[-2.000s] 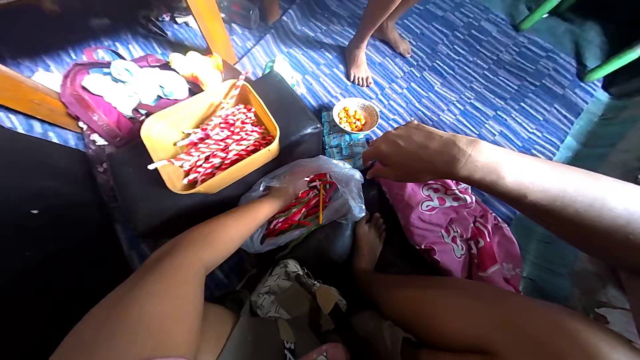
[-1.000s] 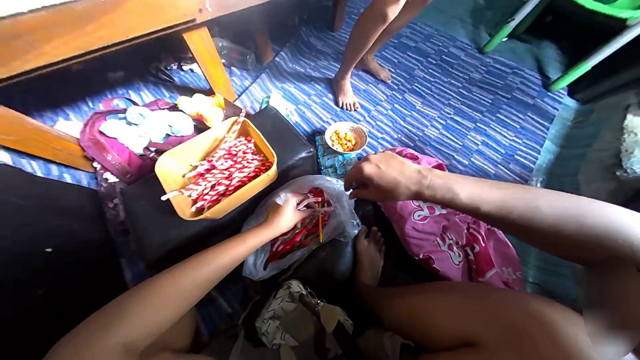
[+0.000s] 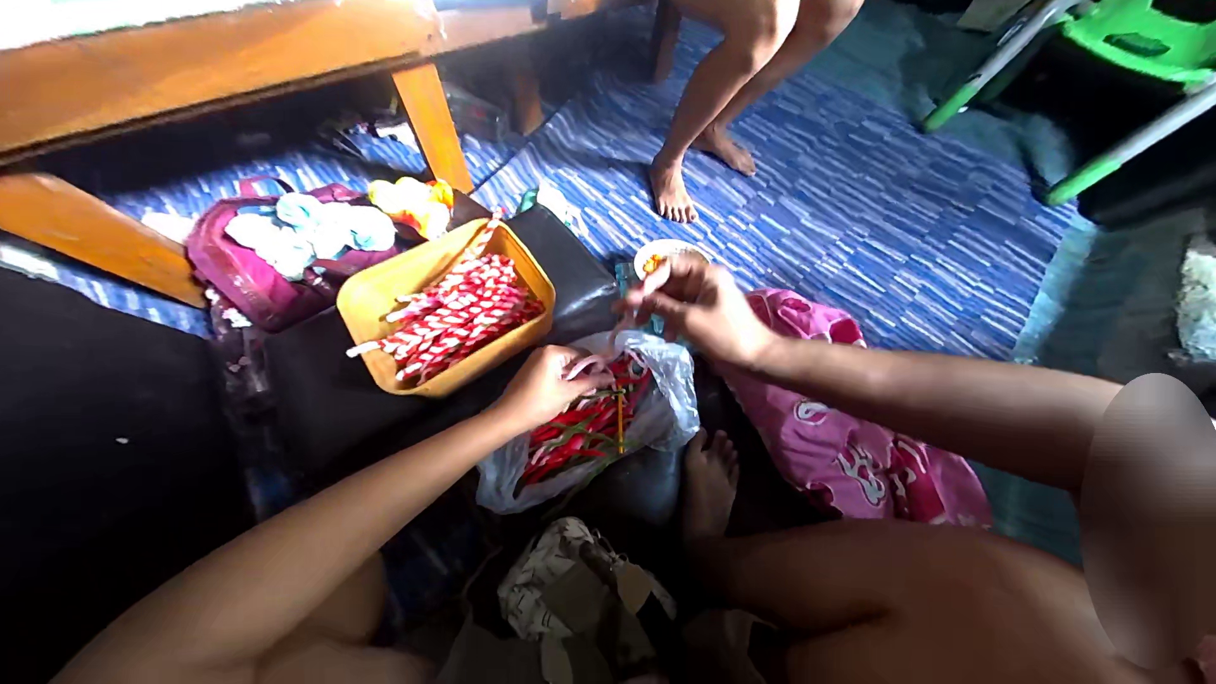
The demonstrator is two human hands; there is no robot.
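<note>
Over a clear plastic bag [image 3: 676, 380] of red, white and green strips [image 3: 579, 432], my left hand [image 3: 556, 388] pinches a pale pinkish strip [image 3: 591, 365]. My right hand [image 3: 698, 309] is raised above the bag's far side, fingertips close together near the pale strip; whether they grip its other end is not clear. A thin yellow stick [image 3: 620, 423] lies on the strips. Left of the bag, a yellow plastic tub [image 3: 375, 294] holds many red-and-white twisted pieces [image 3: 465, 318]. Just beyond my right hand is a small bowl [image 3: 676, 249] of orange bits, partly covered by it.
A purple bag [image 3: 228, 256] with white-blue and yellow-orange bundles lies behind the tub. Pink printed cloth [image 3: 855, 456] is under my right forearm. A wooden bench [image 3: 218, 62] stands back left, a green chair [image 3: 1140, 43] back right. Another person's bare legs [image 3: 722, 85] are on the blue mat [image 3: 855, 209].
My right hand has come up and partly covers the bowl. My left hand has lifted from inside the bag to its left side, with a pale strip in its fingers. The view has tilted up.
</note>
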